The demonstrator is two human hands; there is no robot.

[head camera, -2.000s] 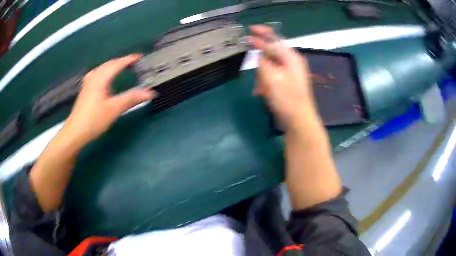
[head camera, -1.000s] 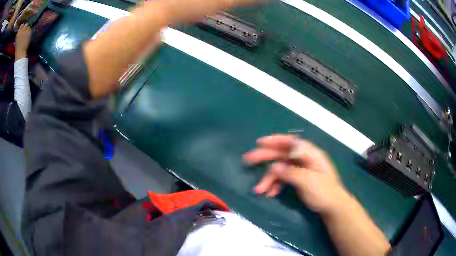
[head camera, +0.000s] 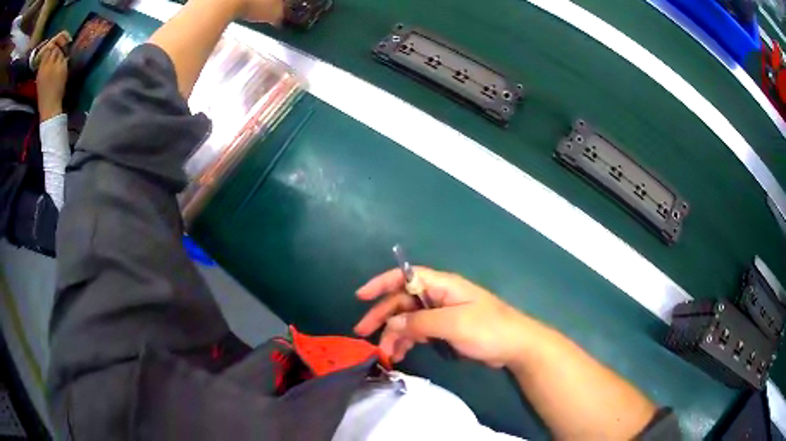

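Observation:
My left hand (head camera: 261, 9) is at the top left, cut off by the edge. It is at the end of a dark fixture (head camera: 308, 10); its grip is not clear. My right hand (head camera: 457, 320) is over the green mat, low centre, with slim tweezers (head camera: 406, 270) between its fingers, tip pointing up. Two separate four-station fixtures (head camera: 448, 72) (head camera: 622, 179) lie beyond the white stripe. A thick stack of fixtures (head camera: 722, 341) stands at the far right, with another fixture (head camera: 763, 297) behind it.
A shiny clear plastic pack (head camera: 246, 112) lies under my left forearm. A black tray edge (head camera: 748, 420) shows at the lower right. A blue bin (head camera: 720, 30) and a red object (head camera: 774, 73) are at the upper right. Another person's hand (head camera: 52, 67) is at the far left beside a dark tray (head camera: 93, 40).
The view has swung left. My left hand has left the fixture stack and reached to the upper left. My right hand has moved away from the stack; the plastic pack has come into view.

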